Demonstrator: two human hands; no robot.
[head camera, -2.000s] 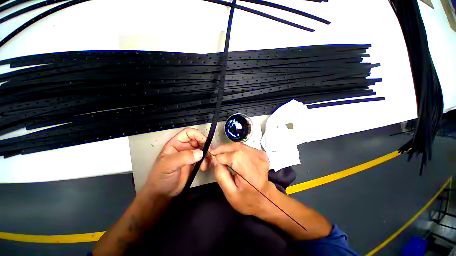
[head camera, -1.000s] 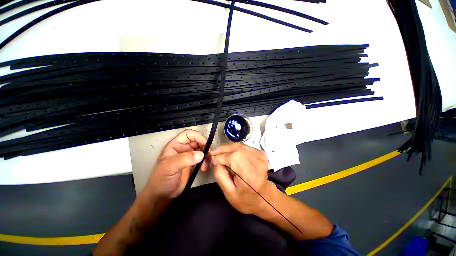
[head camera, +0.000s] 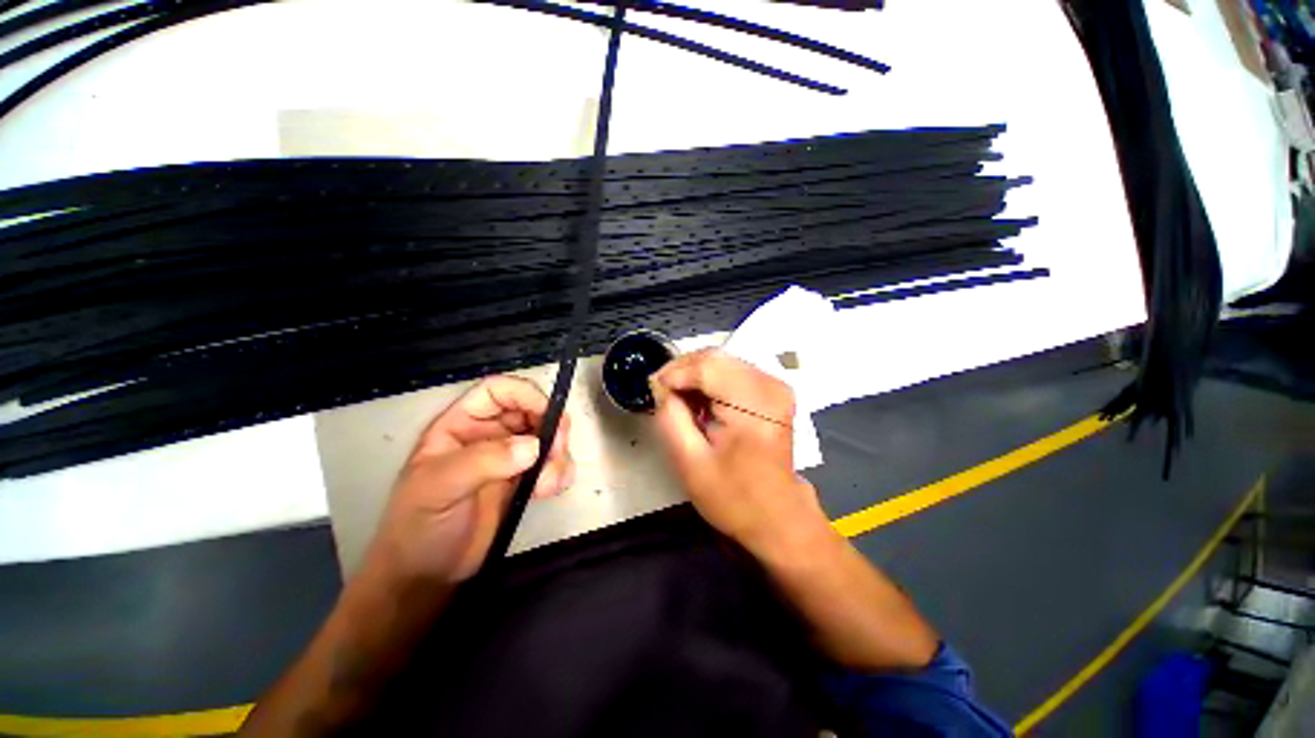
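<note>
My left hand holds a long narrow black strap between thumb and fingers. The strap runs away from me across the pile of black punched straps. My right hand holds a very thin dark applicator like a pen, with its fingertips at the right rim of the small round pot of dark liquid. The applicator's tip is hidden or too small to tell.
A beige-grey board lies under the pot and pile. A crumpled white cloth or paper is right of the pot. A black strap bundle hangs over the table edge at right. Separate straps lie at the far side.
My right hand has moved from the strap to the pot with the applicator. My left hand still holds the strap. The whole view has shifted slightly, so the table appears further left.
</note>
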